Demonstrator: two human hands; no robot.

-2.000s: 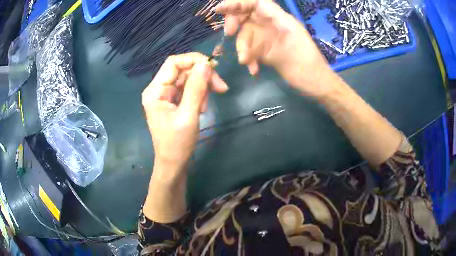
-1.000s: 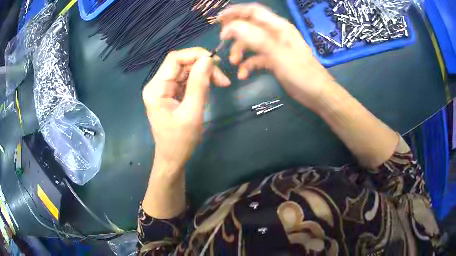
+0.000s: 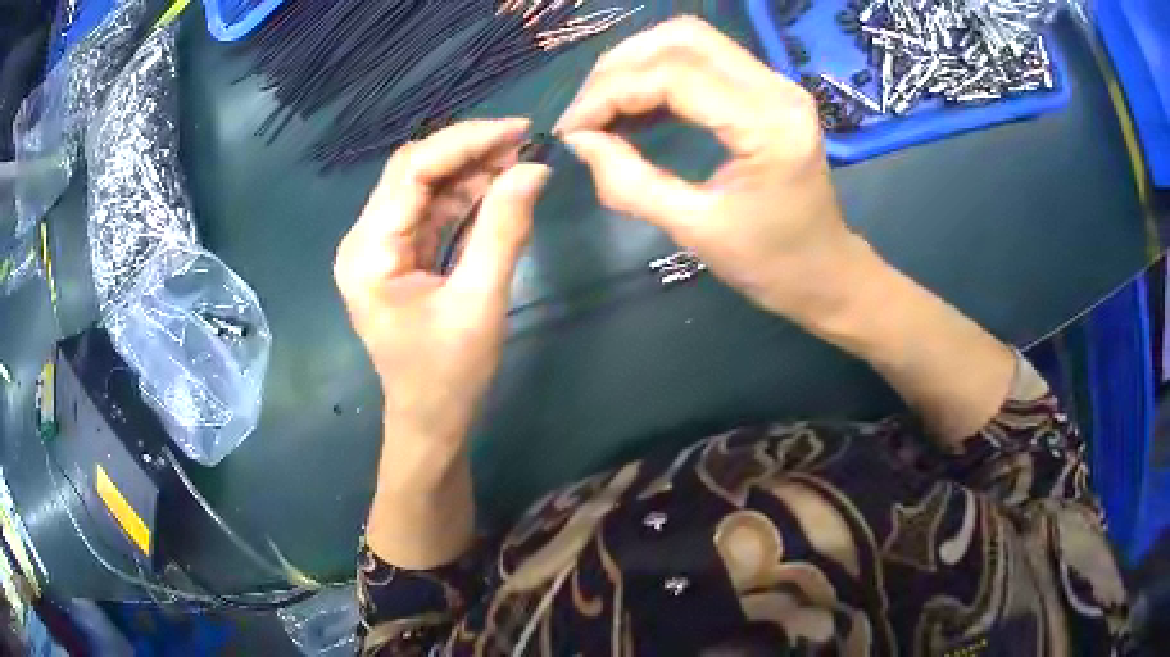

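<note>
My left hand (image 3: 443,231) pinches a black wire (image 3: 452,247) between thumb and index finger, with part of the wire showing inside the palm. A small dark piece (image 3: 536,148) is at its fingertips, too small to tell whether it is a sleeve or the wire's end. My right hand (image 3: 719,167) has thumb and index fingertips at this same piece, touching or nearly touching it. Finished leads with silver pins (image 3: 675,267) lie on the mat below the hands, partly hidden by my right hand. Their dark wires run left behind my left hand.
Loose black wires (image 3: 385,64) with coppery ends lie at the top. A blue parts tray (image 3: 885,141) with silver pins and black sleeves is upper right. A clear bag of silver parts (image 3: 141,193) and a black box (image 3: 109,436) are at the left. Another blue tray edge (image 3: 244,26) is upper left.
My right hand has come down and left, from above the wire's end to fingertips meeting my left hand's. It now covers part of the finished pins. My left hand has shifted slightly left.
</note>
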